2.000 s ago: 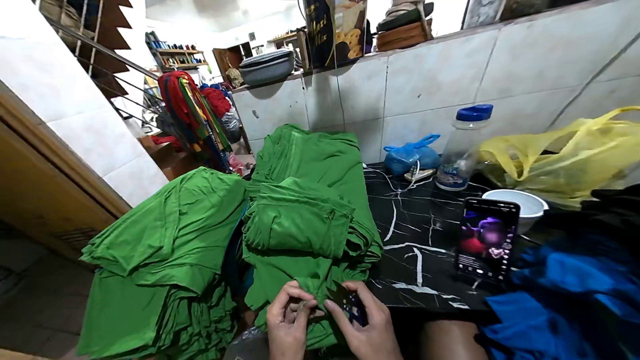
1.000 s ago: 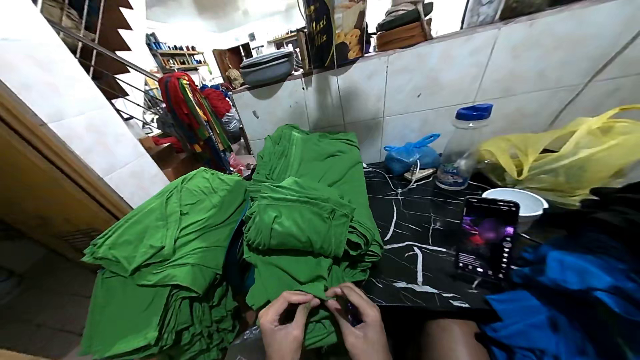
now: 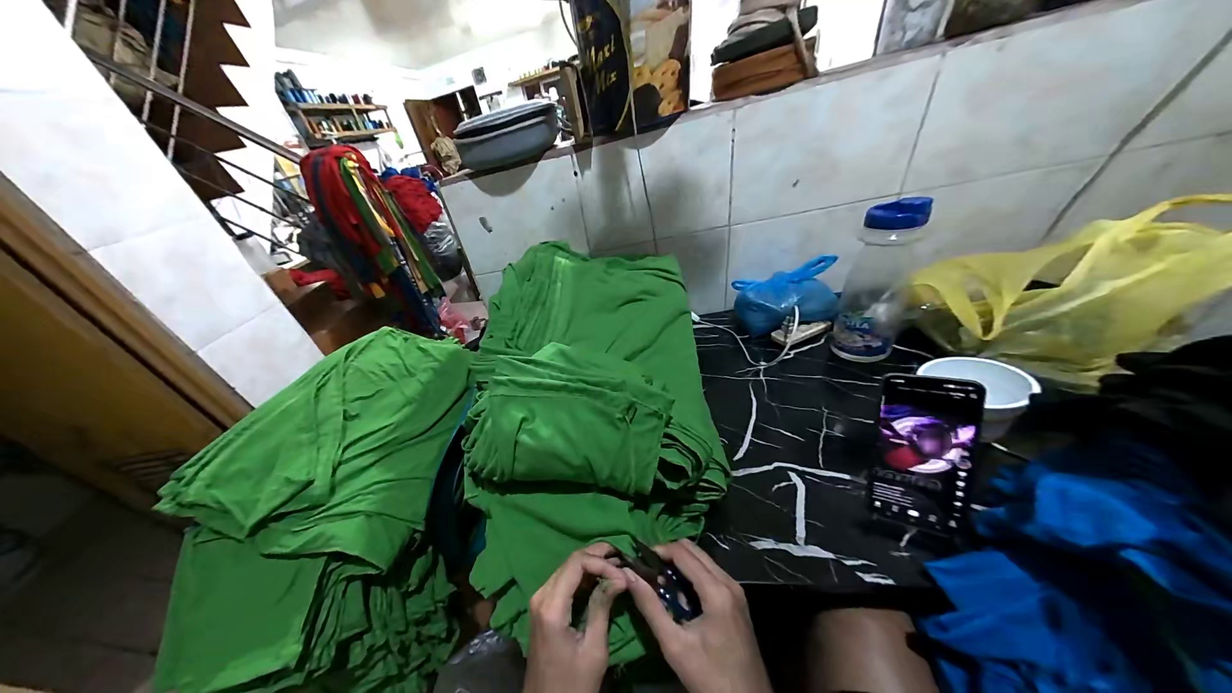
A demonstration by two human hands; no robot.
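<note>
My left hand (image 3: pixel 577 611) pinches an edge of green fabric at the near end of the middle pile. Close beside it, my right hand (image 3: pixel 698 606) holds a small dark cutting tool (image 3: pixel 674 589), probably thread snips, with its tip by the left fingertips. The fingertips of both hands nearly meet. Beyond them, a folded green bundle (image 3: pixel 568 423) lies on the larger stack of green fabric (image 3: pixel 616 298). Another stack of green fabric (image 3: pixel 327 452) drapes down at the left. The exact grip on the cloth is partly hidden by my fingers.
On the black marble-patterned table (image 3: pixel 780 462) a phone (image 3: pixel 926 452) stands upright before a white bowl (image 3: pixel 991 380). Behind are a clear bottle (image 3: pixel 871 289) with a blue lid, a blue plastic bag (image 3: pixel 787 294) and a yellow bag (image 3: pixel 1078 289). Blue fabric (image 3: pixel 1068 577) lies at right.
The dark tool in my right hand shows clearly between my hands now; one second ago it was mostly hidden. My hands stay at the near edge of the green fabric.
</note>
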